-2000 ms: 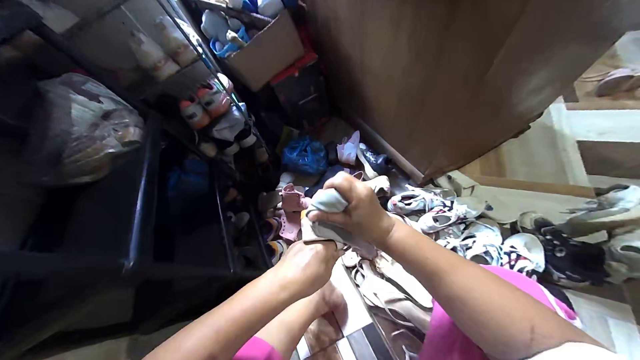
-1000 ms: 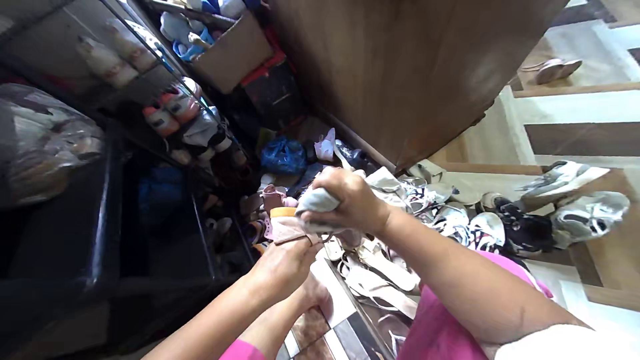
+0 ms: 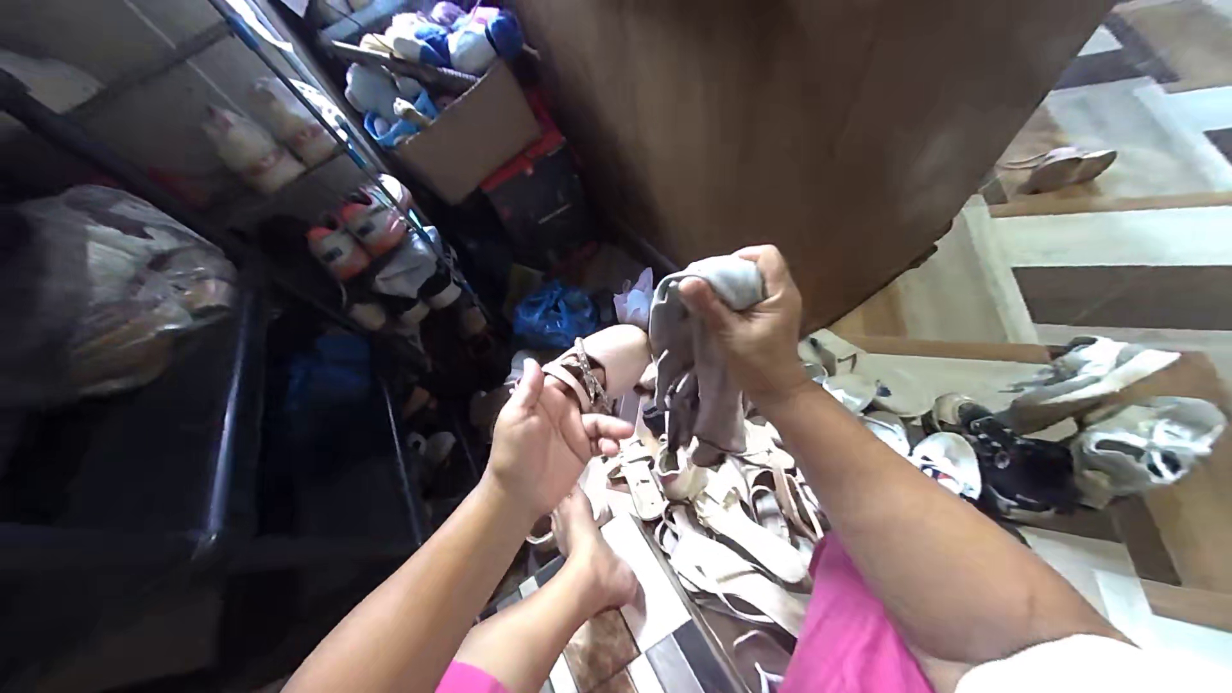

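My right hand [image 3: 746,318] grips a crumpled grey cloth [image 3: 698,375], whose loose folds hang below the fist. To its left, my left hand [image 3: 549,433] is turned palm up with a pale pink sandal [image 3: 618,354] at its fingers. The sandal has a decorated strap, and its toe end points towards the cloth. Part of the sandal's strap end lies behind my fingers, so how it is held is partly hidden. Pale sandals [image 3: 741,539] lie in a heap on the floor below the cloth.
Sneakers [image 3: 1107,385] and other shoes lie on the patterned floor at right. A brown wooden panel [image 3: 818,125] rises ahead. At left stands a dark rack [image 3: 231,423] with a plastic bag [image 3: 125,289] of shoes. A cardboard box [image 3: 472,135] and a blue plastic bag [image 3: 555,316] are beyond.
The cloth was bunched at the sandal; now it hangs loosely from my raised right hand. My left hand has turned palm up, and more of the sandal shows.
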